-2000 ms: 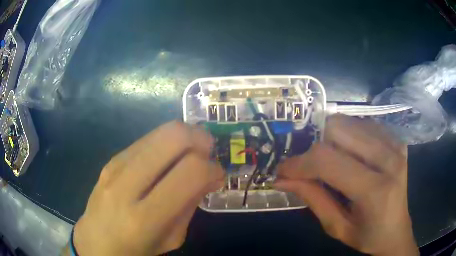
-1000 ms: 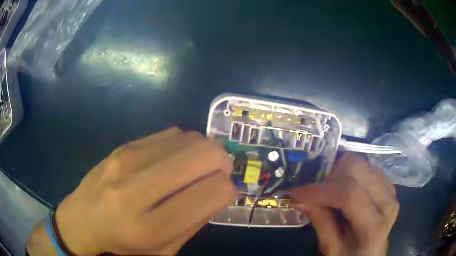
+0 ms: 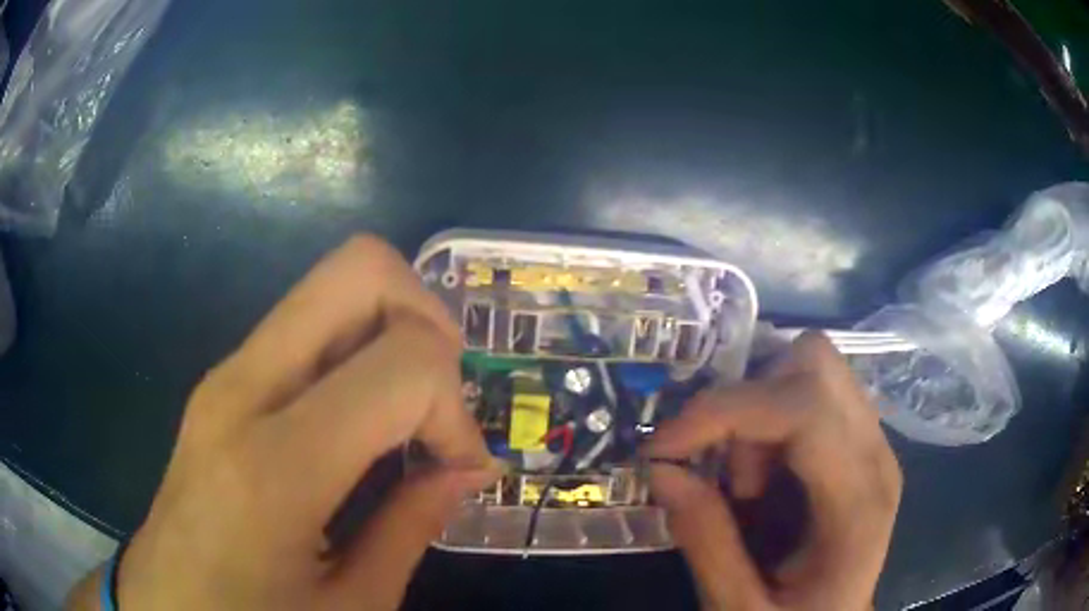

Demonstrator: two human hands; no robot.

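The open white power strip housing (image 3: 585, 531) lies in front of me. A gold contact strip (image 3: 571, 281) lies along its far side and another (image 3: 564, 492) along its near side. A yellow block (image 3: 529, 418), a blue part (image 3: 643, 382) and thin wires fill the middle. A black wire (image 3: 537, 519) hangs over the near wall. My left hand (image 3: 317, 430) covers the left end, thumb and forefinger together at the near strip; what they pinch is hidden. My right hand (image 3: 788, 466) pinches a thin dark wire (image 3: 671, 461) over the near right part.
A white cord (image 3: 836, 340) leaves the housing's right end towards a clear crinkled bag (image 3: 955, 358). Another clear bag (image 3: 72, 107) lies at the far left. Gold pieces show at the lower right edge. A brown rail (image 3: 1027, 54) crosses the upper right corner.
The housing and both hands have shifted left since one second ago. Over two seconds the housing has moved lower in view. A dark wire now shows between my right fingertips.
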